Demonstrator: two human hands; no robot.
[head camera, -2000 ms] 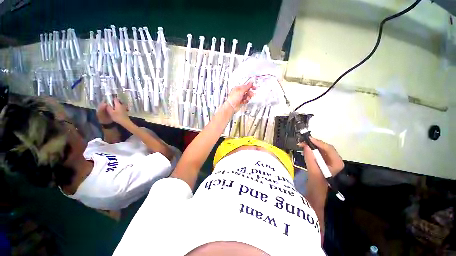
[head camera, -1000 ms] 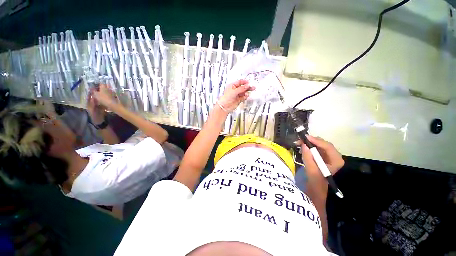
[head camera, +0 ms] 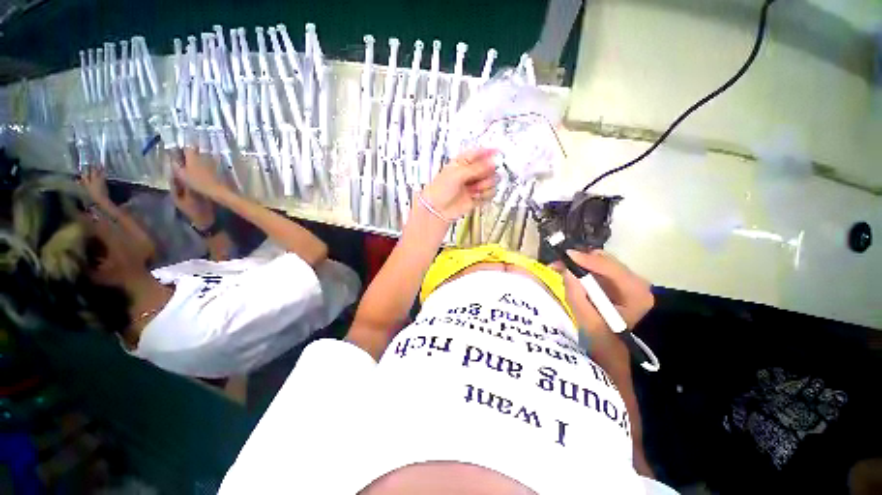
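My right hand (head camera: 619, 290) is shut on the white and black soldering iron (head camera: 602, 302), its front end at the dark block (head camera: 585, 220) on the bench edge. My left hand (head camera: 466, 184) is at the near side of a crumpled clear plastic bag (head camera: 508, 106), fingertips pinched together; whether they hold a small part is too small to tell. A thin red wire (head camera: 527, 117) lies on the bag. Slim white handle units (head camera: 392, 126) lie in rows to the left of my left hand.
The pale bench (head camera: 338, 106) runs leftward, with more white units (head camera: 253, 106) in dense rows. A person in a white shirt (head camera: 247, 309) sits at the left, hands over the units. A black cord (head camera: 687, 116) curves across the cream surface (head camera: 677, 213). A round black object (head camera: 859, 237) is at far right.
My right hand and the iron's front end have shifted slightly left, over the dark block. My left hand stays by the bag. The neighbour's hands have moved apart.
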